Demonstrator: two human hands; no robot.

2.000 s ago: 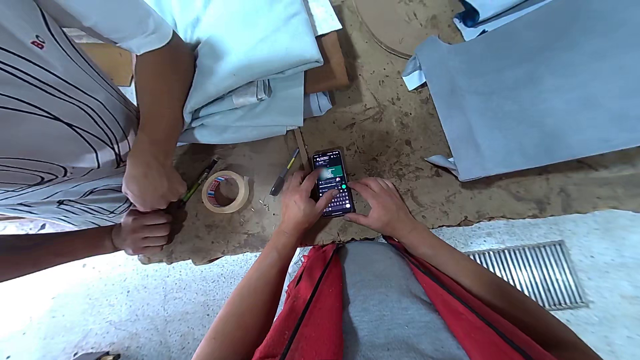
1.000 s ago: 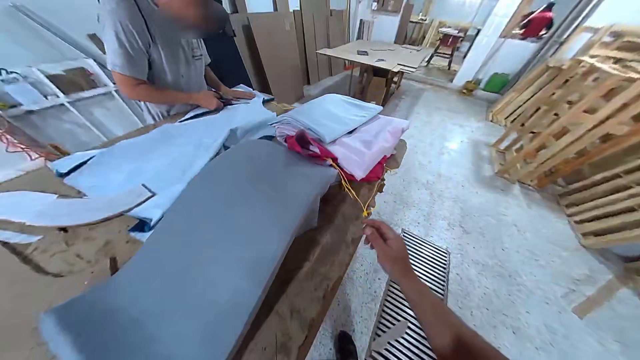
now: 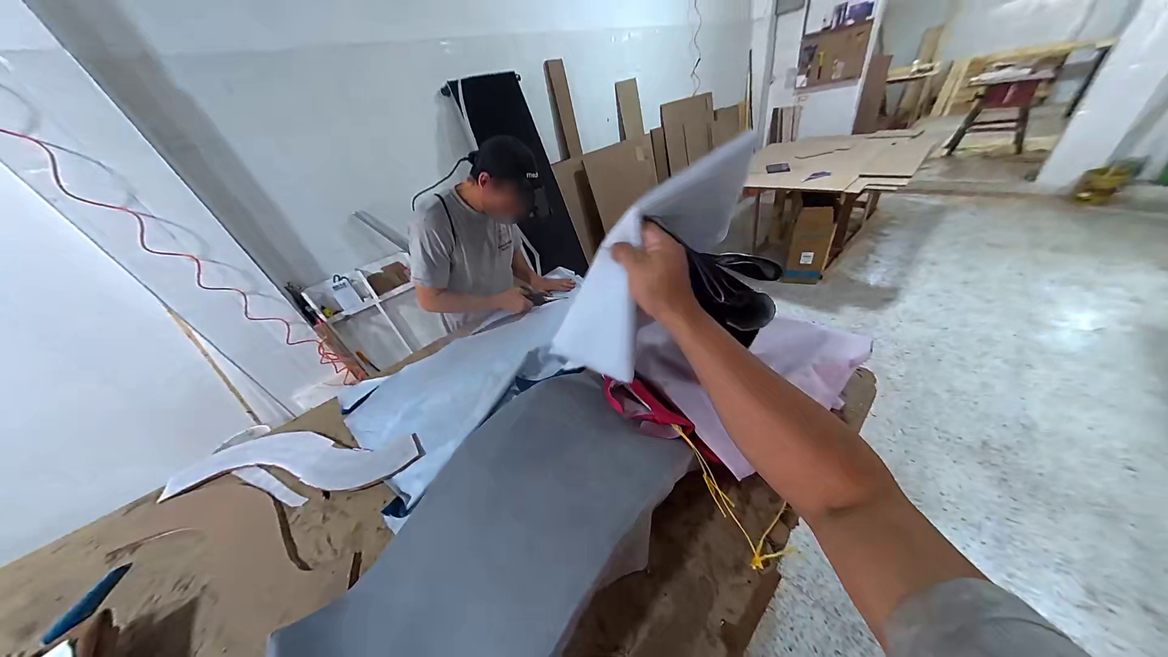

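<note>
My right hand is raised over the work table, its fingers closed on a folded piece of light grey fabric with a dark, nearly black side bunched beside it. Below lie pink fabric and a red cloth item with yellow cords trailing to the table edge. A large grey sheet of fabric covers the near part of the table, and light blue fabric spreads behind it. My left hand is out of view.
Across the table, a co-worker bends over fabric, a dark tool in one hand. Curved white pieces and a blue object lie at the left. Boards lean on the wall; another table stands behind, with a cardboard box.
The view has swung from the phone to the far side of the table. My right hand, low beside the yellow cords a second ago, is now up with the light grey fabric in it.
</note>
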